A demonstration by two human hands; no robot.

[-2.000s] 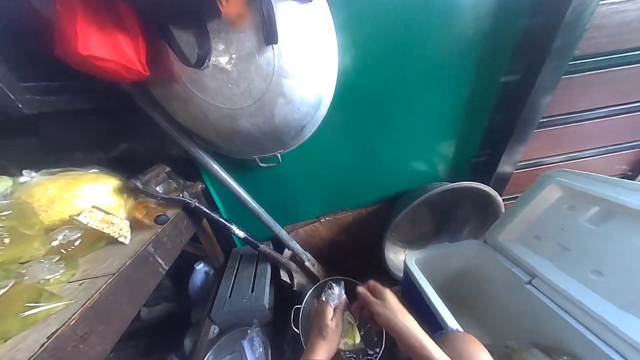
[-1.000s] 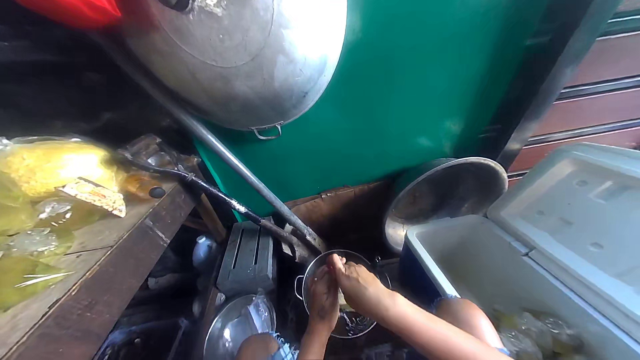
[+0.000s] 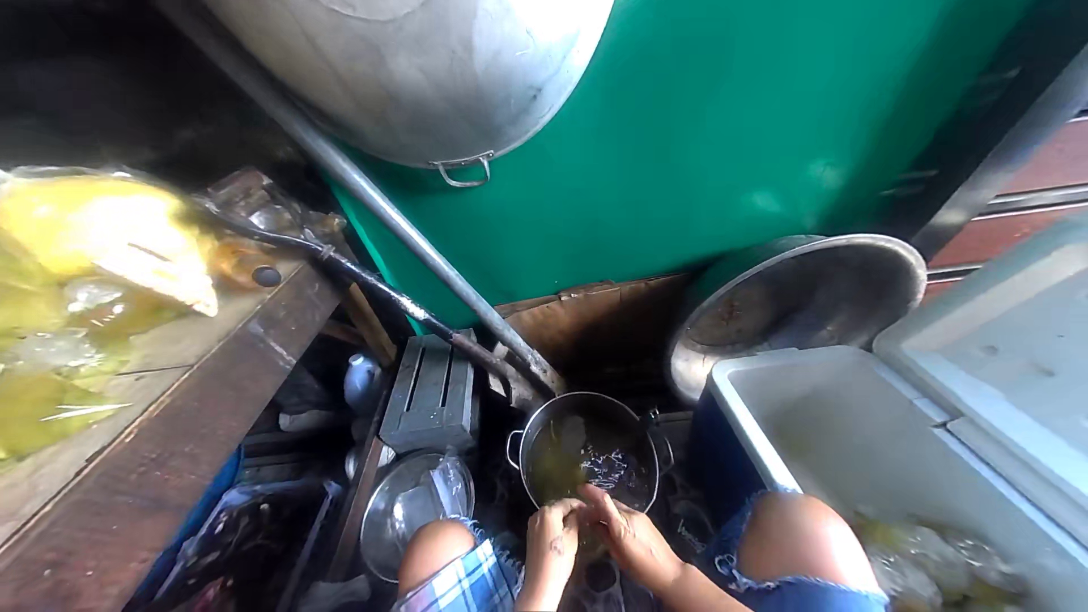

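Note:
My left hand [image 3: 554, 537] and my right hand [image 3: 627, 534] meet at the fingertips over the near rim of a metal pot [image 3: 515, 448] with two loop handles. Whether anything small is between the fingers cannot be told. Dark liquid with a yellowish-green part on its left side fills the pot's lower part. Left of the hands, a round metal bowl [image 3: 380, 514] has a clear plastic bag [image 3: 448, 493] in it. To the right stands an open cooler box [image 3: 748, 429], with filled clear plastic bags [image 3: 935, 557] at its bottom.
A wooden table [image 3: 195, 399] at left bears bags of yellow contents [image 3: 93, 225]. A grey slatted crate [image 3: 431, 393] is under the metal poles [image 3: 399, 229]. A large metal basin [image 3: 799, 297] leans against the green wall [image 3: 680, 127]; a big metal lid or pot [image 3: 433, 76] hangs above.
My hands have come down from over the middle of the pot to its near rim. The clear bag seen at my left hand two seconds ago no longer shows there. The view has tilted downward.

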